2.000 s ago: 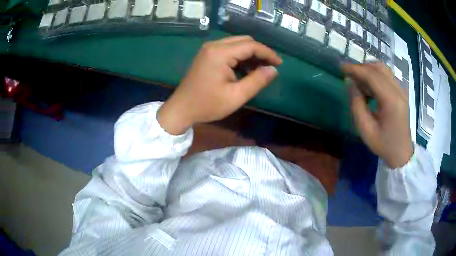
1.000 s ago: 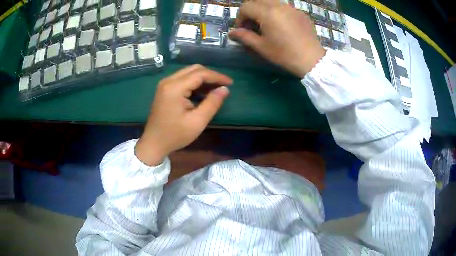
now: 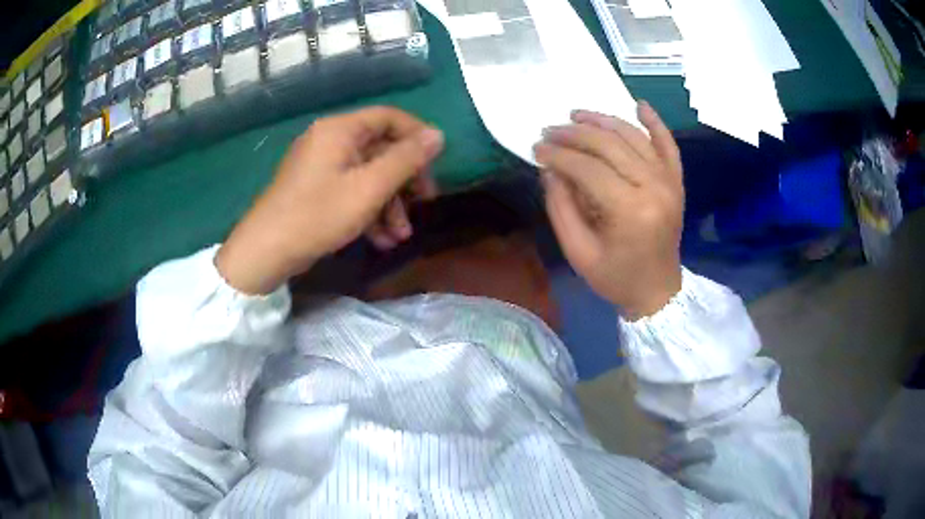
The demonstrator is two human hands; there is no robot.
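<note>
My left hand (image 3: 330, 193) is over the front edge of the green mat, thumb and index fingertips together; whether something small is between them cannot be told. My right hand (image 3: 614, 203) is at the lower end of a white backing sheet (image 3: 517, 96), fingers curled; its fingertips overlap the sheet's end, and I cannot tell if they grip it. Grey adhesive pieces (image 3: 497, 43) are on the upper part of the sheet. A clear blister tray (image 3: 304, 86) with rows of whitish pouch cells (image 3: 240, 67) is behind my left hand. One cell at its left end has an amber strip.
A second tray of cells (image 3: 41, 167) is at the far left. A stack of adhesive sheets (image 3: 649, 35) and overlapping white sheets (image 3: 735, 66) lie to the right. A paper with coloured lines (image 3: 867, 46) is at the far right. A yellow edge line (image 3: 51, 38) runs at upper left.
The view has swung right, so the trays now sit further left. My right hand has moved from over the tray to the end of the backing sheet. My left hand's fingertips have closed together.
</note>
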